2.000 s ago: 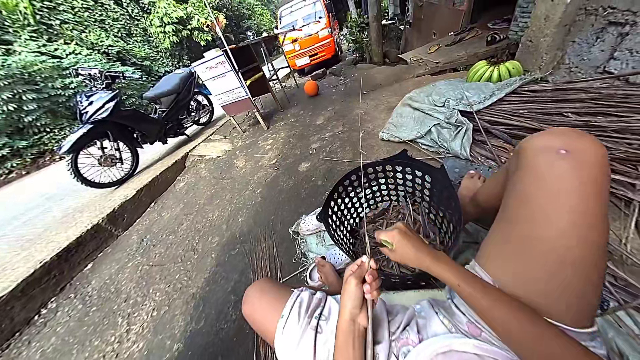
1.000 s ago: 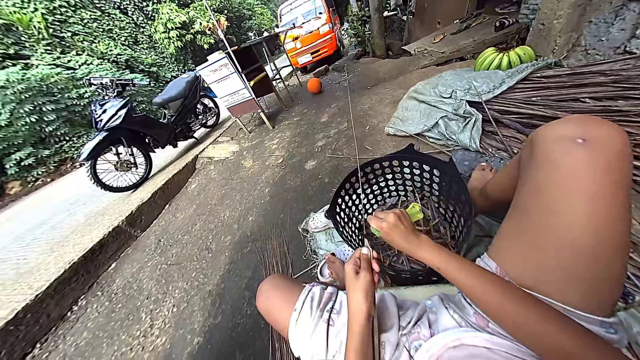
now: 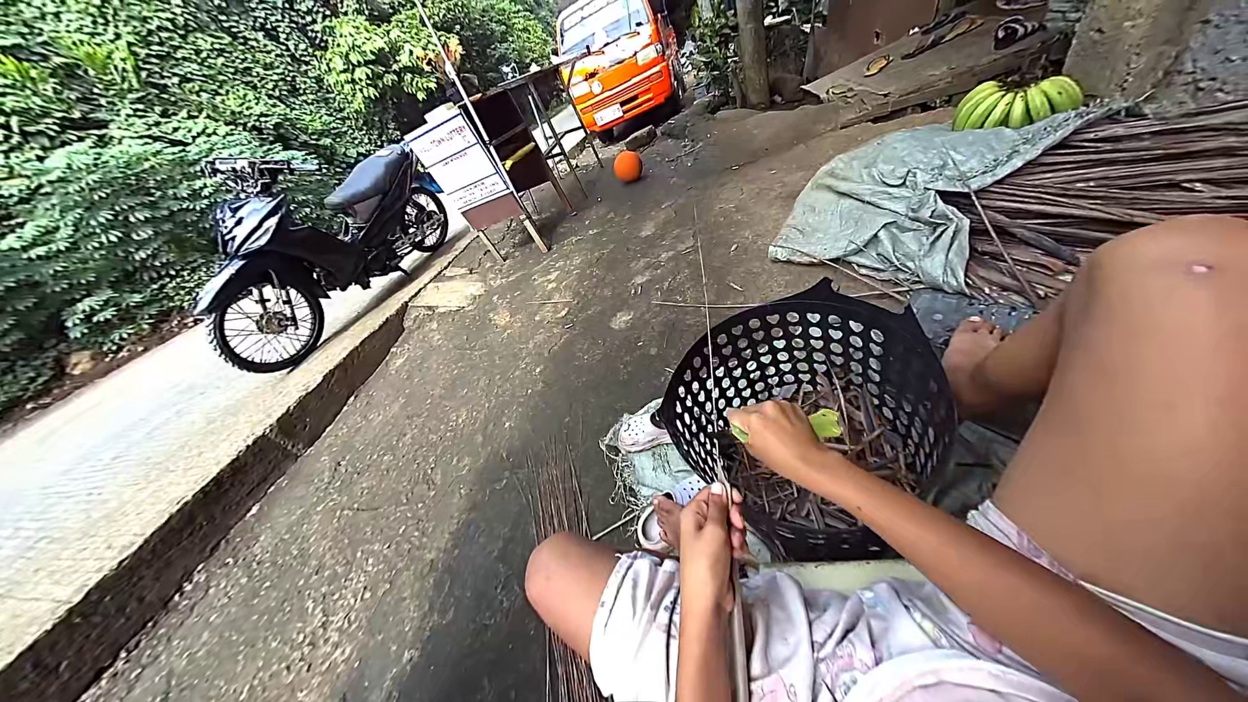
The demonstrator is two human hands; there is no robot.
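Observation:
My left hand [image 3: 710, 526] is closed around a long thin palm-leaf rib or stick [image 3: 708, 341], whose thin end points up and away over the ground. Just above and to the right, my right hand [image 3: 777, 436] grips something yellow-green, perhaps a handle, beside the stick; a blade cannot be made out. Both hands are at the near left side of a black perforated plastic basket [image 3: 926, 366]. Brown strips and shavings [image 3: 858, 429] lie inside it. A bundle of thin brown sticks [image 3: 561, 497] rests on the ground to the left of my left hand.
Long brown stalks [image 3: 1150, 166] are piled at the right, partly under a pale woven sack [image 3: 868, 205] with green bananas [image 3: 1019, 102] behind. White clogs [image 3: 643, 431] stand left of the basket. Farther off are an orange ball [image 3: 628, 166], a sign board, a motorcycle [image 3: 322, 229] and an orange vehicle [image 3: 624, 68].
Two seconds ago my right hand was lower, over the basket; it is now higher and further left along the stick. My left hand keeps its hold.

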